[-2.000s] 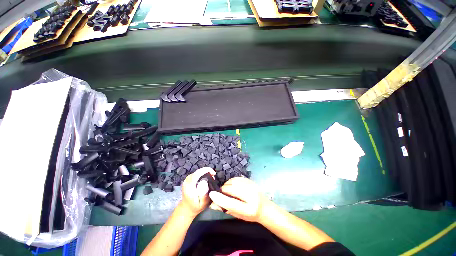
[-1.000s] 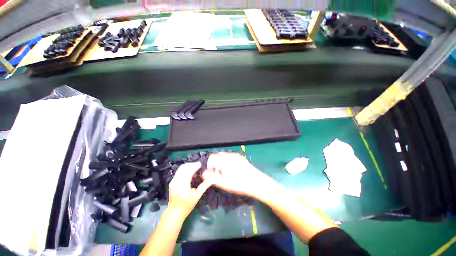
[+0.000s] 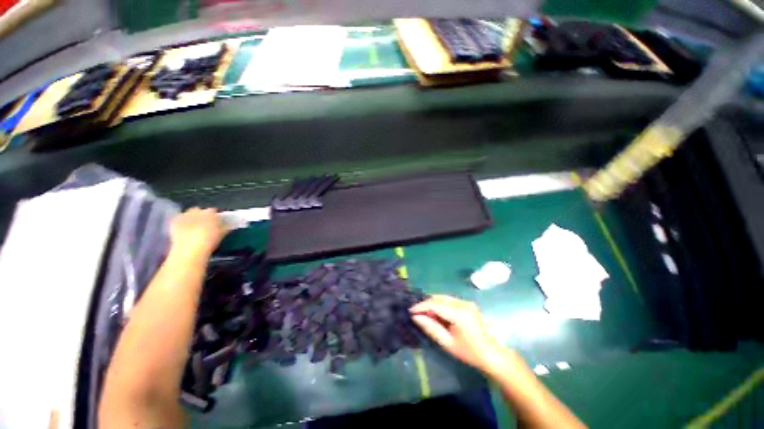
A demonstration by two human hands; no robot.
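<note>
The picture is blurred. My left hand (image 3: 198, 230) is at the far end of the heap of black housings (image 3: 214, 356); its fingers are too blurred to show a grip. My right hand (image 3: 456, 328) is at the right edge of the pile of small dark pads (image 3: 343, 306), thumb and fingertips close together; whether a pad is between them cannot be told. A black tray (image 3: 381, 219) lies behind the pile, with a slanted row of housings (image 3: 306, 193) at its left end.
A white wad (image 3: 491, 275) and a white sheet (image 3: 570, 272) lie right of the pile. A plastic-lined box with a white board (image 3: 50, 293) is at left. Dark stacked trays (image 3: 683, 260) and a yellow-wrapped post (image 3: 634, 162) are at right. The belt (image 3: 369, 134) runs behind.
My hands, earlier together over the pads, have parted: left to the far side of the housing heap, right to the pile's right edge. The row in the tray looks longer.
</note>
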